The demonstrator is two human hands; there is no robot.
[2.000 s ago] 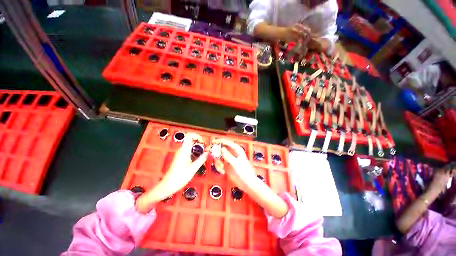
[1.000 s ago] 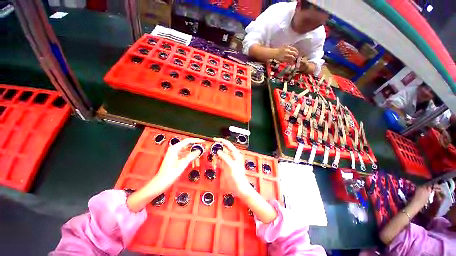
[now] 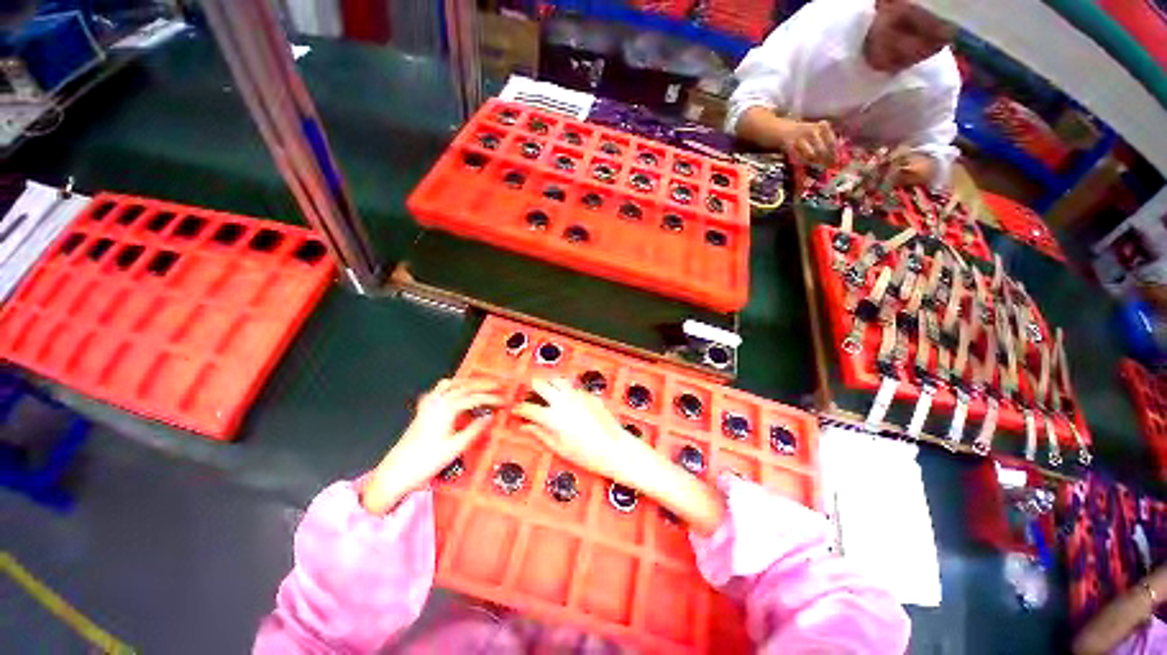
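Note:
The near red-orange compartment tray [image 3: 493, 544] lies in front of me, with dark round watch heads in its upper rows. One watch head [image 3: 549, 352] sits in the back row, another [image 3: 563, 485] in a lower row. My left hand [image 3: 439, 431] is over the tray's left part, its fingertips at a dark round spot, probably a watch head. My right hand [image 3: 576, 425] is close beside it, palm down, fingers pointing left over a neighbouring compartment. The hands are slightly apart. What lies under the fingers is too blurred to tell.
A raised red tray [image 3: 614, 256] with watch heads stands behind. Another red tray [image 3: 154, 320] lies left, near a metal post [image 3: 301, 154]. Strapped watches [image 3: 953, 314] cover a tray at right. A paper sheet [image 3: 883, 512] lies right of the near tray. A person in white [image 3: 819, 77] works across.
The view has swung left. My hands have moved left along the tray. The two watch heads held up at my fingertips are no longer there; watch heads now show in back-row compartments where my hands were.

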